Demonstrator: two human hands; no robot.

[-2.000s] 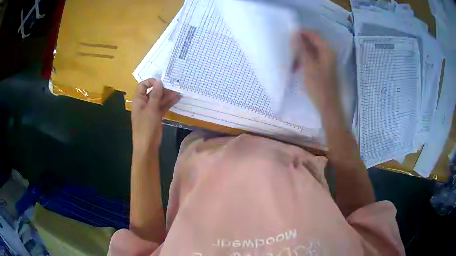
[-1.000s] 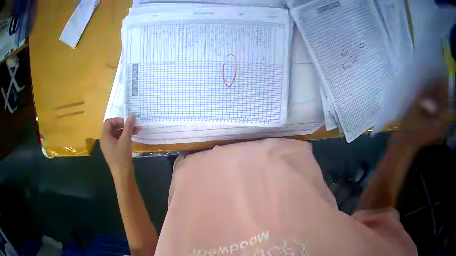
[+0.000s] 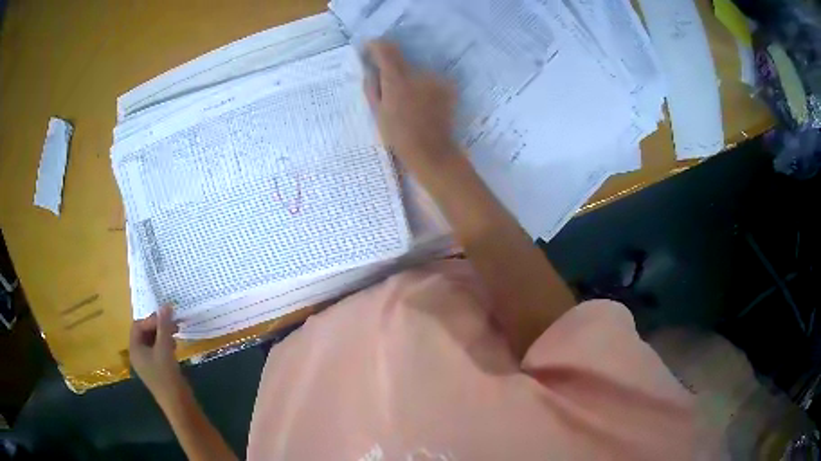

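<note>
The main paper stack point(image 3: 243, 321) lies in front of my body with fanned edges. On top is a grid sheet with red pen marks point(image 3: 270, 194). My left hand point(image 3: 159, 335) pinches the near left corner of the sheets between thumb and fingers. My right hand point(image 3: 405, 99) is at the far right edge of the top sheet, blurred; whether its fingers grip the sheet is unclear. The side pile of sheets point(image 3: 567, 144) lies spread at the right, partly behind my right arm, with a blank white sheet showing.
A small paper slip point(image 3: 53, 166) lies alone at the left on the brown table cover point(image 3: 45, 270). Long paper strips point(image 3: 684, 81) lie at the far right. The table's taped front edge runs beside my body. A crumpled shiny bundle point(image 3: 797, 140) is at the right.
The view has turned, so the stack appears further left and tilted. My right hand has come back from the far right to the main stack's right edge. My left hand stays at the corner.
</note>
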